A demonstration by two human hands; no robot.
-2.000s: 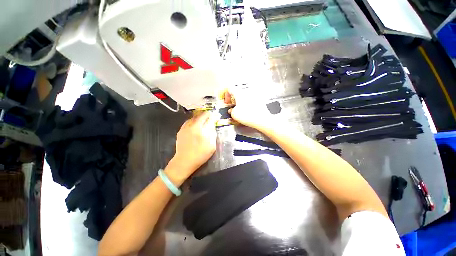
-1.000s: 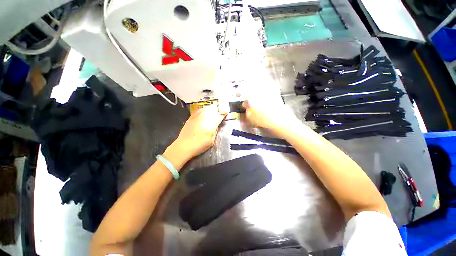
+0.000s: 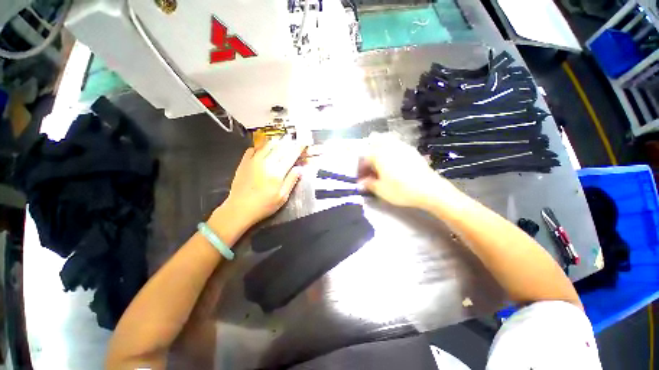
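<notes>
My left hand (image 3: pixel 264 177) is at the needle area, its fingertips beside the yellow plate (image 3: pixel 269 134); glare hides whether they hold anything. My right hand (image 3: pixel 396 175) is over the right ends of two black zippers (image 3: pixel 336 194), with its fingers curled at them; its grip is unclear. The zippers lie one behind the other on the metal table. Black rounded-end fabric panels (image 3: pixel 311 253) lie overlapping in front of them. A large group of zippers (image 3: pixel 480 130) lies in rows at the right.
The white sewing machine head (image 3: pixel 217 72) stands above my left hand. A black fabric pile (image 3: pixel 87 188) lies at the left. Red-handled snips (image 3: pixel 560 235) and a black cord (image 3: pixel 529 227) lie near the right table edge. A blue crate (image 3: pixel 636 246) with black items stands beyond it.
My right hand has moved from the needle area back to the right, onto the two zippers. My left hand stays by the yellow plate. The view has shifted, showing more of the blue crate.
</notes>
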